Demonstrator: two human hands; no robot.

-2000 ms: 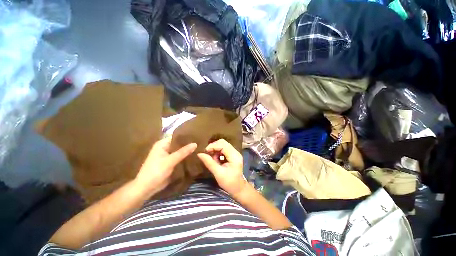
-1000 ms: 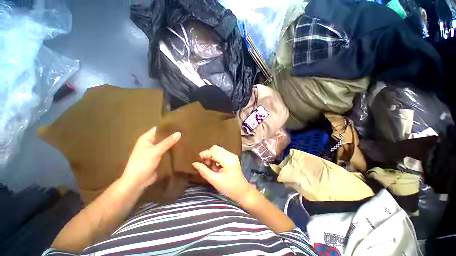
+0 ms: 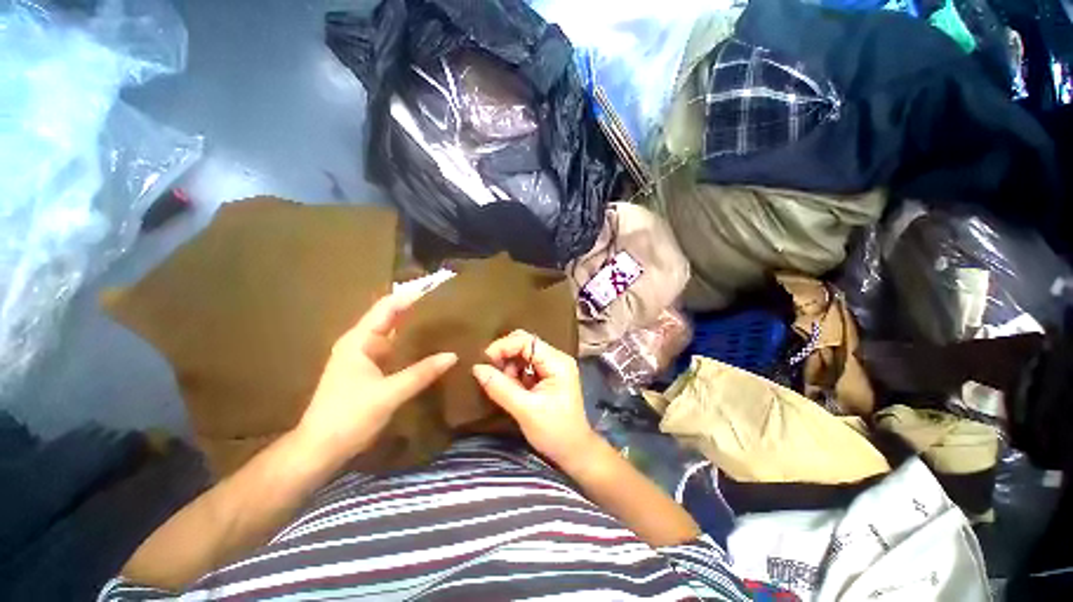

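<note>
The brown garment (image 3: pixel 282 318) lies spread across my lap, bunched and darker between my hands. My left hand (image 3: pixel 365 382) holds its middle fold, thumb on top and pointing right; some of its fingers are hidden. A white patch (image 3: pixel 424 285) shows at the left fingertips. My right hand (image 3: pixel 535 394) is just to the right, over the garment, with thumb and index finger pinched together. A tiny bright glint shows at its fingers, seemingly the needle; no thread can be made out.
Black plastic bag (image 3: pixel 488 141) beyond the garment. Beige cloth with a small printed rectangle (image 3: pixel 612 282) to its right. Navy plaid-lined clothing (image 3: pixel 871 106) and olive clothing (image 3: pixel 765 223) at upper right. White printed bag (image 3: pixel 882 541) at lower right. Clear plastic (image 3: pixel 71 176) at left.
My left hand has shifted slightly and its fingers reach further up, where the white patch shows again. My right hand has moved slightly up and right, still pinched. The view has shifted a little.
</note>
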